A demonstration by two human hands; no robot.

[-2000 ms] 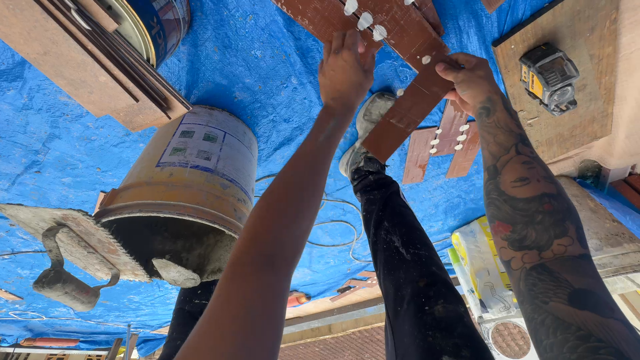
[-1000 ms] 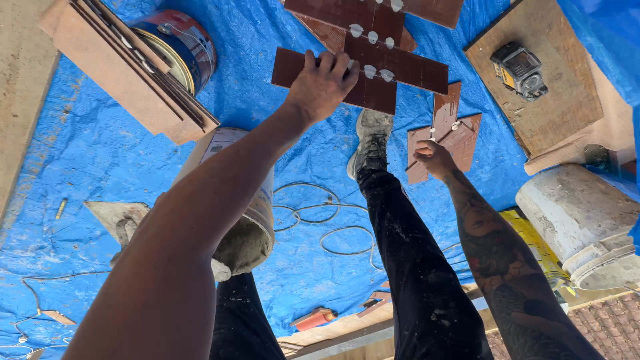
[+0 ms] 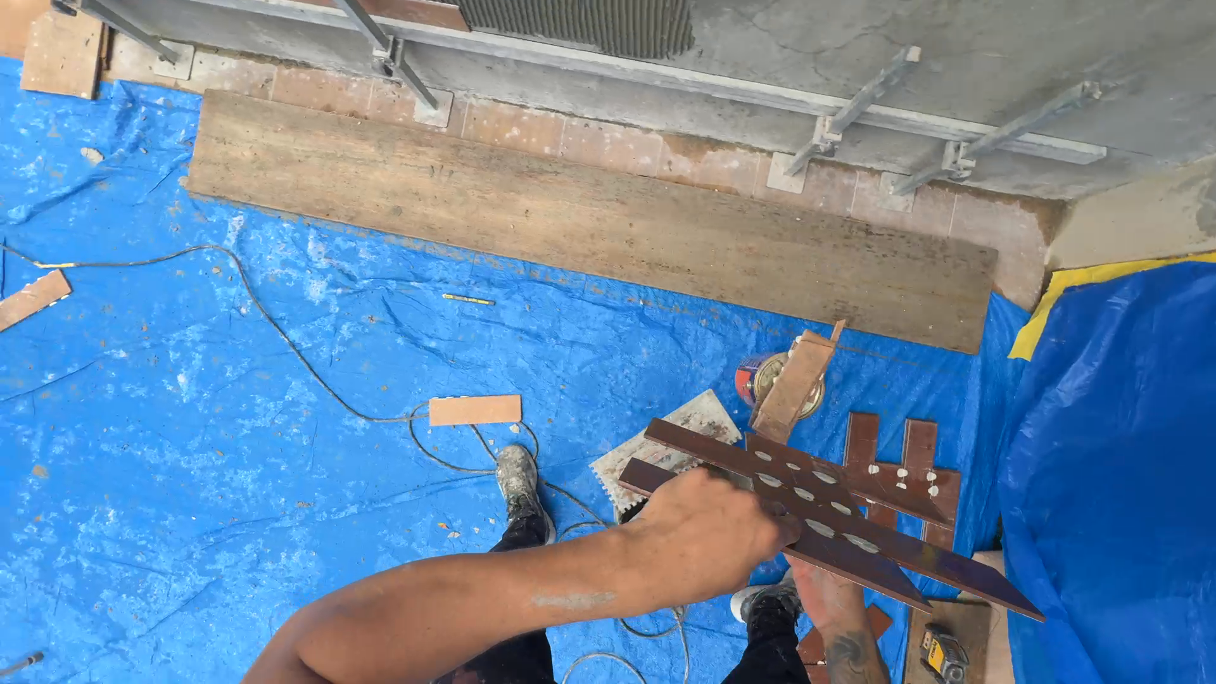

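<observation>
A joined group of dark brown tile strips (image 3: 807,489), dotted with pale adhesive dabs, is held up at a tilt above the blue tarp. My left hand (image 3: 712,527) grips its near edge, fingers partly hidden. My right hand (image 3: 825,584), at the end of the tattooed arm, holds the group from below, its fingers covered by the strips. Beneath the group's left end lies a large notched trowel (image 3: 708,418). Another dabbed group of brown strips (image 3: 902,486) lies on the tarp to the right.
A long wooden board (image 3: 589,228) lies along the wall, below a metal straightedge (image 3: 741,85) held by clamps (image 3: 826,138). A paint can (image 3: 760,375) bears tile pieces (image 3: 793,385). A cable (image 3: 275,328) loops near my feet. A yellow-black tool (image 3: 943,655) sits lower right.
My right hand has left the small tile group on the tarp and is now under the larger dabbed group. My left hand stays on that larger group. The view has swung strongly toward the wall.
</observation>
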